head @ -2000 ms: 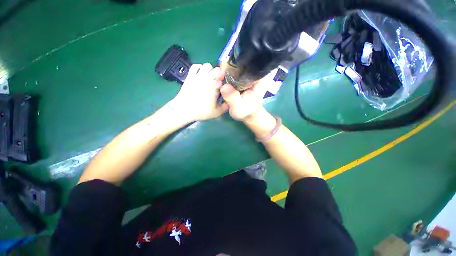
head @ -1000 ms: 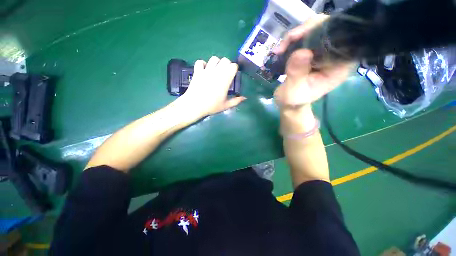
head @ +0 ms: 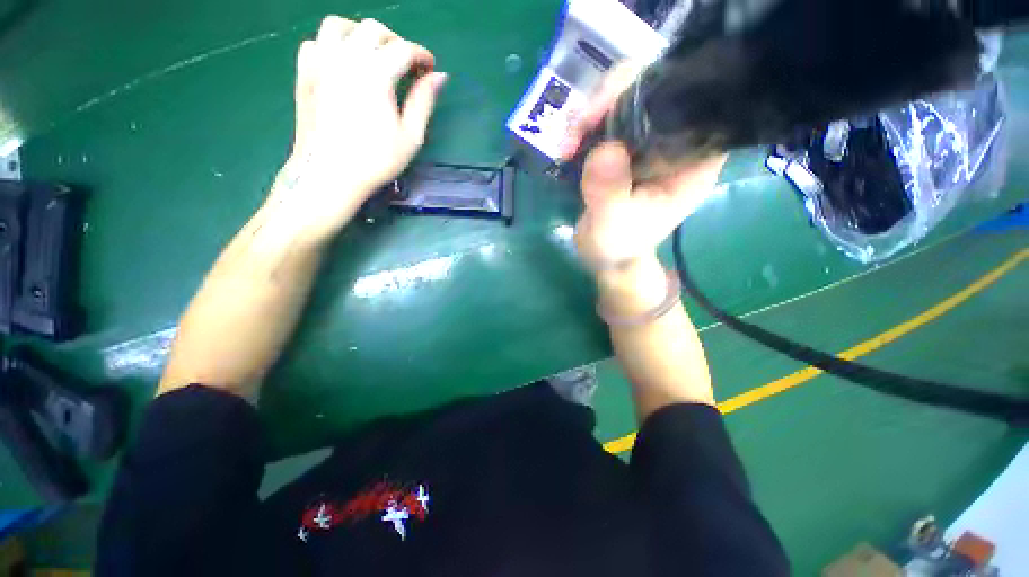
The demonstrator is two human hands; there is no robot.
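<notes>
A black plastic housing (head: pixel 454 189) lies flat on the glossy green bench; its left end is hidden behind my left wrist. My left hand (head: pixel 363 99) is raised beyond the housing, back of the hand up, fingers curled, with a gap between thumb and forefinger; I see nothing in it. My right hand (head: pixel 627 209) is right of the housing, around the lower end of the blurred black electric screwdriver (head: pixel 807 73). The screwdriver is tilted across the upper right and hides some fingers. Its bit is not visible.
The white, blue-edged screw feeder (head: pixel 587 56) stands behind my right hand. A clear plastic bag (head: pixel 942 169) of black parts lies right. A black cable (head: pixel 790 344) crosses the right side. Housings (head: pixel 45 262) lie at the left edge. A yellow floor line (head: pixel 880 344) runs lower right.
My left hand has let go of the housing and moved up and left. The housing now shows more of its surface. My right hand and the screwdriver have shifted slightly left.
</notes>
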